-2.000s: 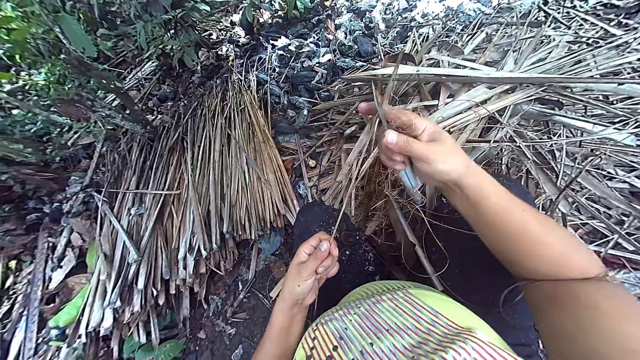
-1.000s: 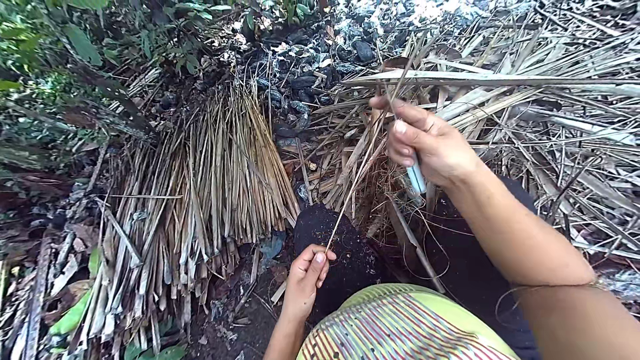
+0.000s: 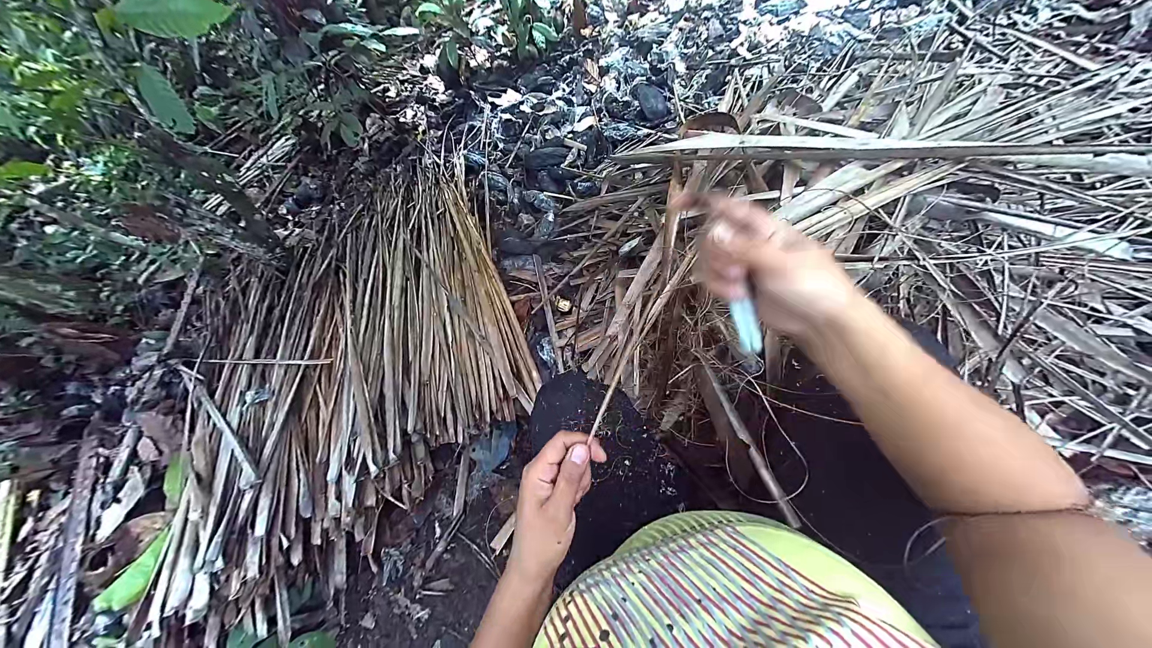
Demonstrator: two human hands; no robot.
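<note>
My left hand (image 3: 560, 481) pinches the lower end of a thin dry stalk (image 3: 621, 367) above the dark-clothed knee. The stalk slants up and right toward my right hand (image 3: 765, 256), which is blurred. My right hand is closed on a light blue handle (image 3: 745, 326) that juts out below the fist; the rest of that tool is too blurred to make out. Whether the stalk's upper part touches my right hand cannot be told. A row of dry stalks (image 3: 396, 333) lies side by side on the ground to the left.
A loose heap of dry leaf strips (image 3: 972, 207) spreads over the right, with a long pale strip (image 3: 855, 147) across it. Charred dark pieces (image 3: 549, 171) and pale ash lie at the top centre. Green plants (image 3: 166, 99) stand at upper left. Thin fibres (image 3: 792, 432) curl near my right leg.
The thin stalk stays pinched in my left hand. My right hand, sharp a second ago, is now blurred by motion, with the light blue handle still in it.
</note>
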